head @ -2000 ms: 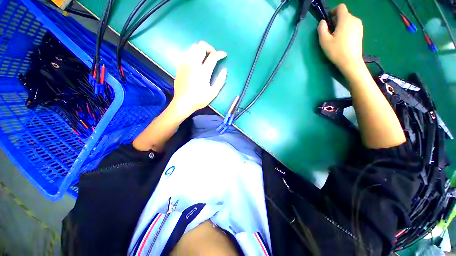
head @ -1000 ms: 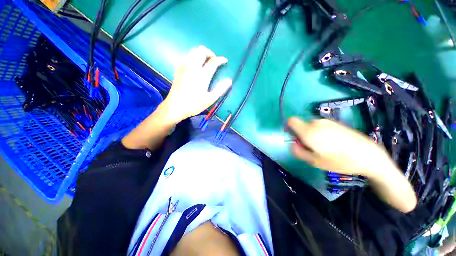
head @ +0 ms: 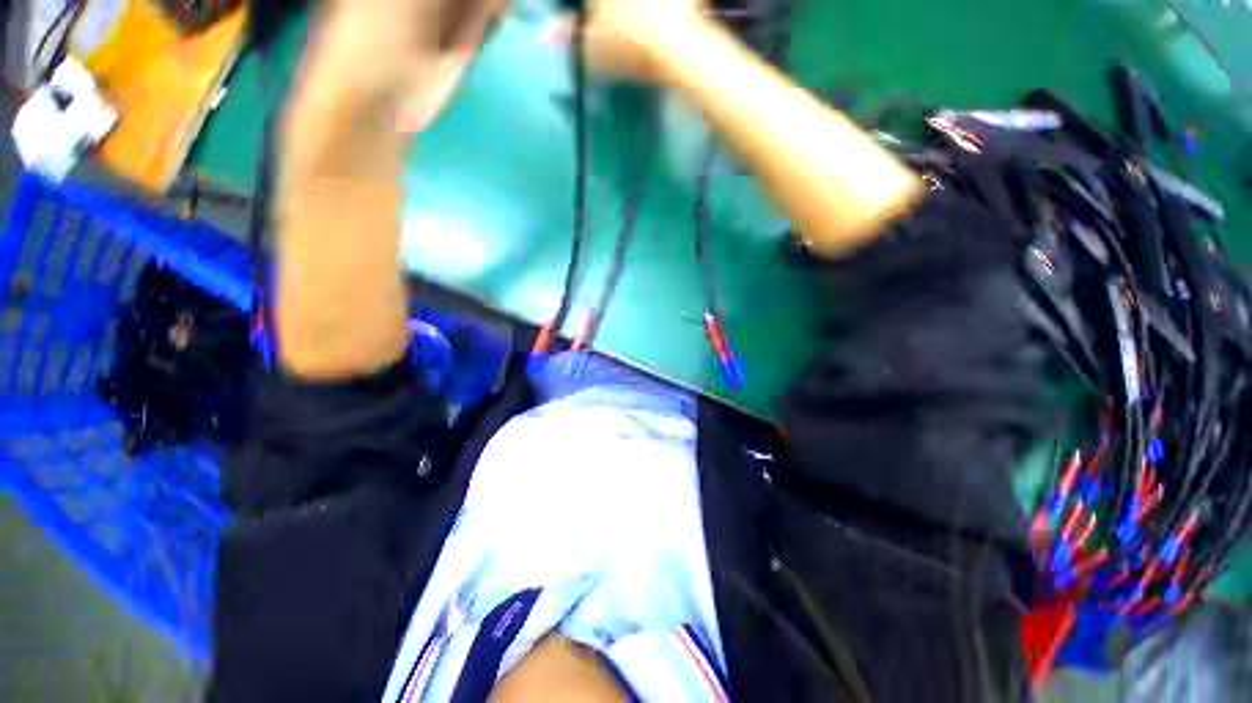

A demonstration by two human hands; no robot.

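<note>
My left hand (head: 433, 41) is blurred at the top edge, above the bench, and partly cut off. My right hand (head: 639, 30) is also blurred at the top edge, close to the left one. Dark shapes, perhaps clamps, show beside both hands, but what each hand holds cannot be told. Black cable leads (head: 575, 192) run down from the hands to the bench edge. Two red-sleeved ends lie at that edge. Another lead end with red and blue sleeves (head: 722, 349) lies on the green bench mat (head: 474, 179) to their right.
A large pile of black clamps (head: 1126, 289) lies at the right, with red and blue tips hanging toward a red bin (head: 1048, 635). A blue basket (head: 103, 481) with black clamps or leads stands at the left. An orange-brown board (head: 158, 83) and a white block (head: 65, 121) are at the far left corner.
My left hand has risen from the bench edge to the top left. My right hand has moved from the lower right up to the top centre. The view has shifted.
</note>
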